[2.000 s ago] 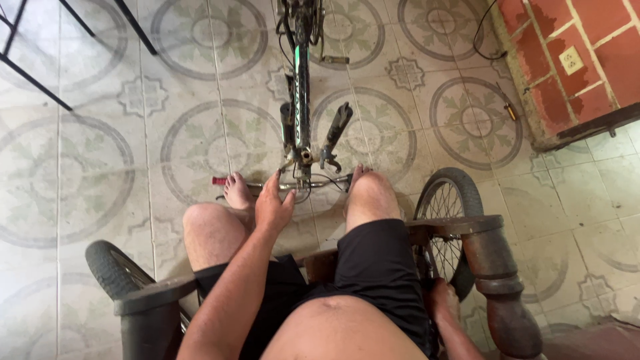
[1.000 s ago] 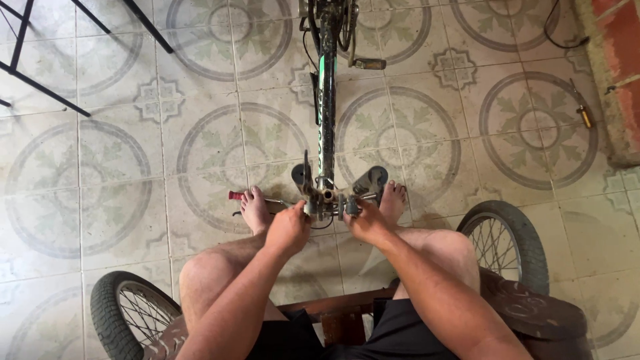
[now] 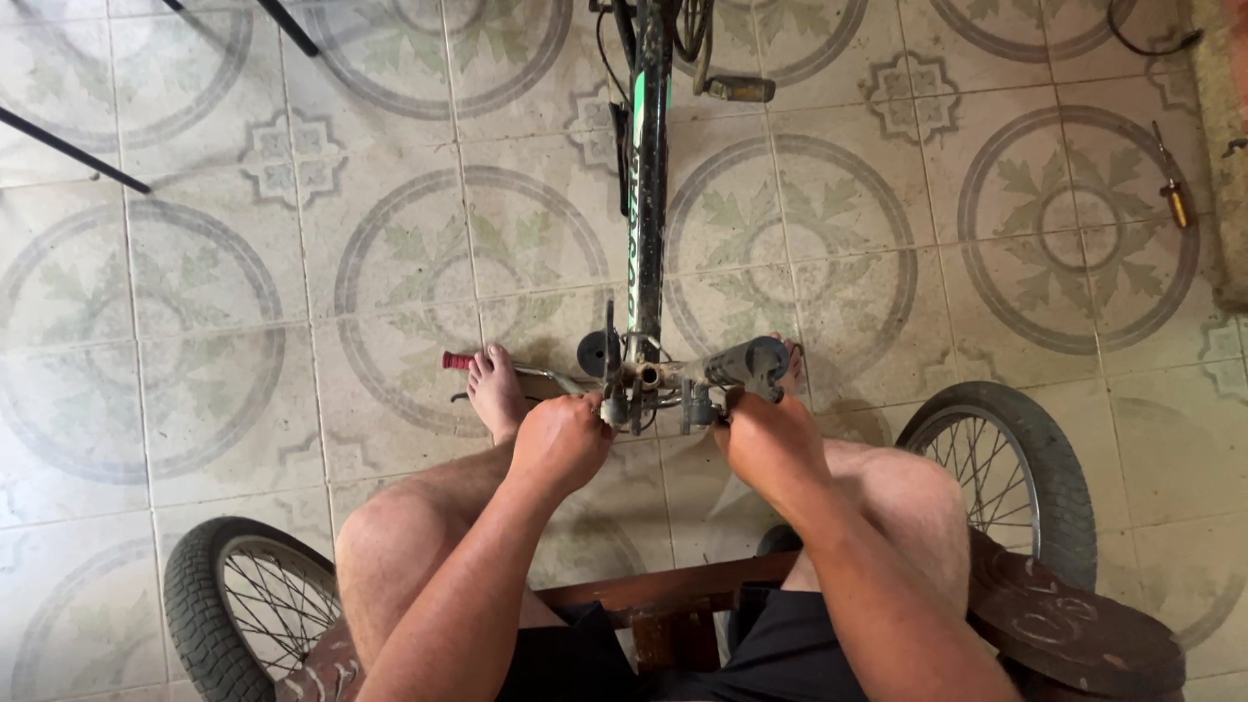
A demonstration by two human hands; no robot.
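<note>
A bicycle frame [image 3: 648, 205] with a black and green down tube lies between my feet, its front end toward me. My left hand [image 3: 565, 439] is closed on the left side of the bicycle fork [image 3: 616, 405]. On the fork's other side my right hand [image 3: 770, 434] is closed, its fingers partly hidden beneath a black fork leg [image 3: 746, 366]. The handlebar shows at the left with a red grip [image 3: 455, 361], by my bare foot. A pedal [image 3: 739, 90] sticks out farther up the frame.
A loose wheel stands at each side of my wooden chair, one at the left [image 3: 239, 604] and one at the right [image 3: 1014, 478]. A screwdriver [image 3: 1178, 200] with a yellow handle lies on the tiles at the right. Thin black metal legs [image 3: 73, 148] reach in at the upper left.
Two seconds ago my right hand was low beside the right wheel; it has since come up to the fork. My left hand has closed on the fork's other side.
</note>
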